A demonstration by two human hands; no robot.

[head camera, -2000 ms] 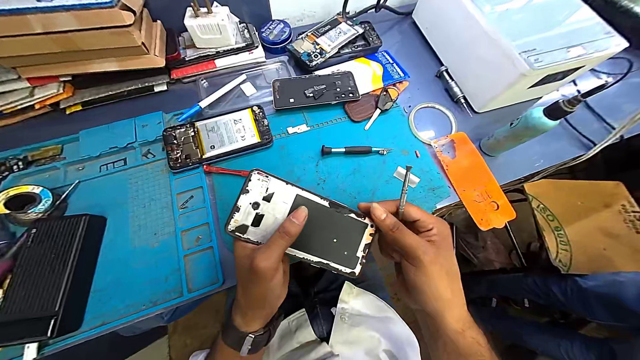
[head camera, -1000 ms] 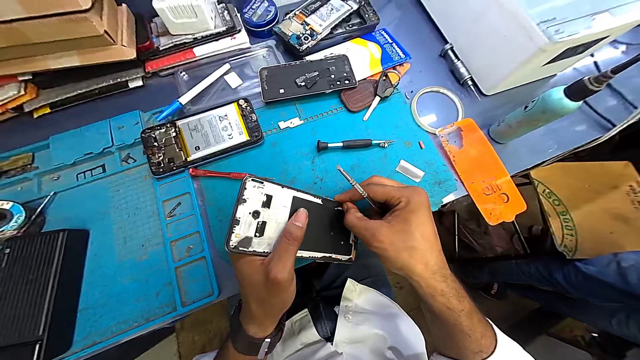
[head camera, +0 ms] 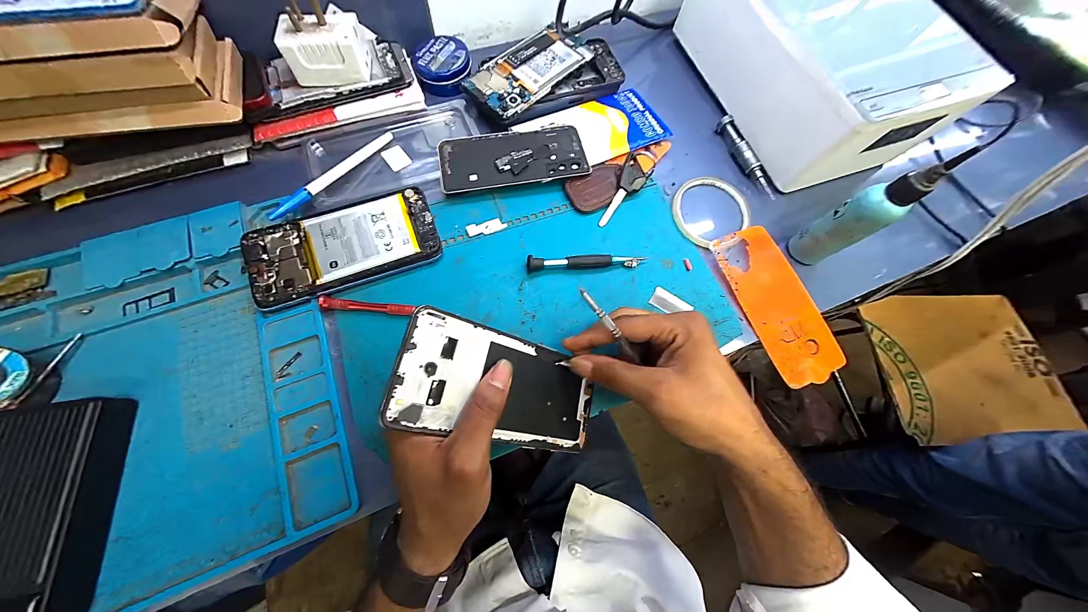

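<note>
My left hand [head camera: 455, 442] grips a phone frame [head camera: 531, 395] by its lower left part, thumb on its black and white inner face. My right hand [head camera: 671, 370] is at the frame's right upper edge and holds a slim metal hand tool [head camera: 605, 316], whose pale end points up and left; thumb and finger meet near a small bright tip over the frame. An opened phone with its battery [head camera: 361, 238] lies beyond, on the blue mat. A dark phone back cover [head camera: 514, 160] rests farther back. A black-handled screwdriver [head camera: 582, 263] lies between that cover and my right hand.
A red-handled tool [head camera: 367, 306] lies just behind the frame. To the right are a tape roll [head camera: 740, 212], an orange phone-shaped plate [head camera: 782, 306], a bottle [head camera: 850, 229] and a white machine [head camera: 816, 110]. A parts tray [head camera: 276, 518] borders the left; a person's jeans-clad leg [head camera: 952, 484] shows at right.
Two seconds ago the slim tool stood nearly upright in my right hand; it now leans left. The fingers of my right hand have closed in on the frame's upper edge.
</note>
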